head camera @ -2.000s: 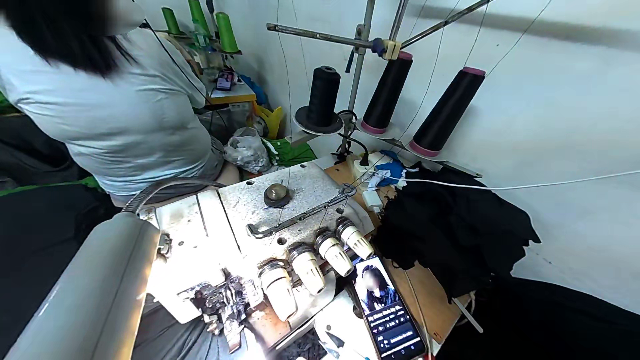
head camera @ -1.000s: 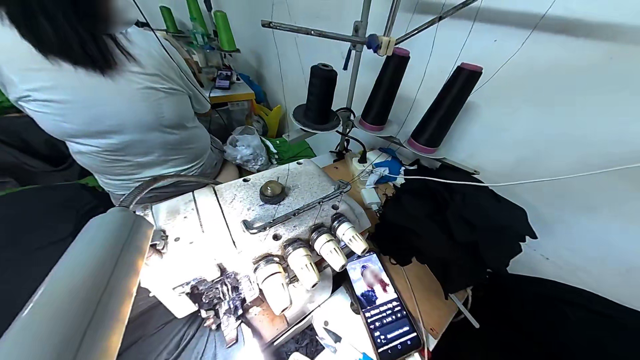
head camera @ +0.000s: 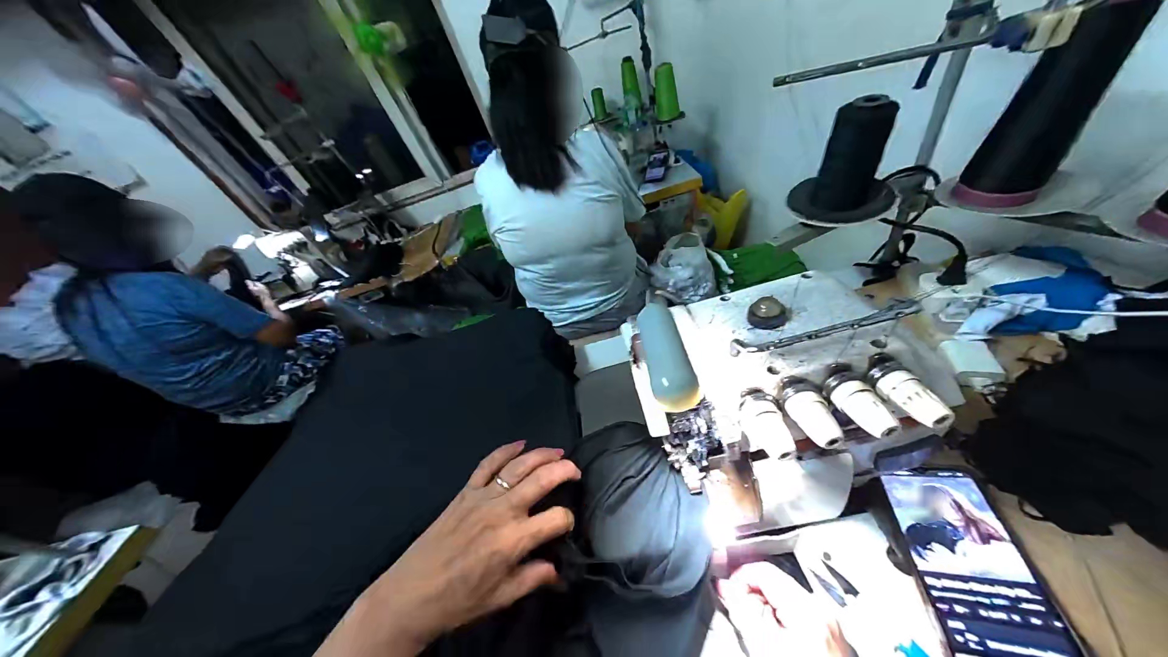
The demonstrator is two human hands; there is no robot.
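Note:
My left hand [head camera: 497, 525], a ring on one finger, lies palm down with fingers apart on black fabric [head camera: 411, 411]. Gray fabric [head camera: 639, 520] is just right of it, below the needle area [head camera: 695, 443] of an industrial sewing machine, seemingly an overlock [head camera: 803, 310]. My right hand [head camera: 771, 607] is at the bottom, washed out by the bright light and partly cut off; its grip cannot be made out. The machine's lamp [head camera: 668, 360] hangs over its left part. Several white tension knobs [head camera: 853, 401] line its front. A phone with a lit screen [head camera: 976, 566] lies at right.
Black thread cones [head camera: 853, 151] stand behind the machine under a metal thread stand [head camera: 940, 91]. A black cloth pile [head camera: 1086, 438] lies at right. A person in a light shirt [head camera: 557, 228] sits ahead; another in blue [head camera: 173, 319] works at left. A yellow-edged surface [head camera: 100, 593] is at lower left.
The view has swung left, bringing in the second person and the window. My left hand and the wide black fabric now show in front of me.

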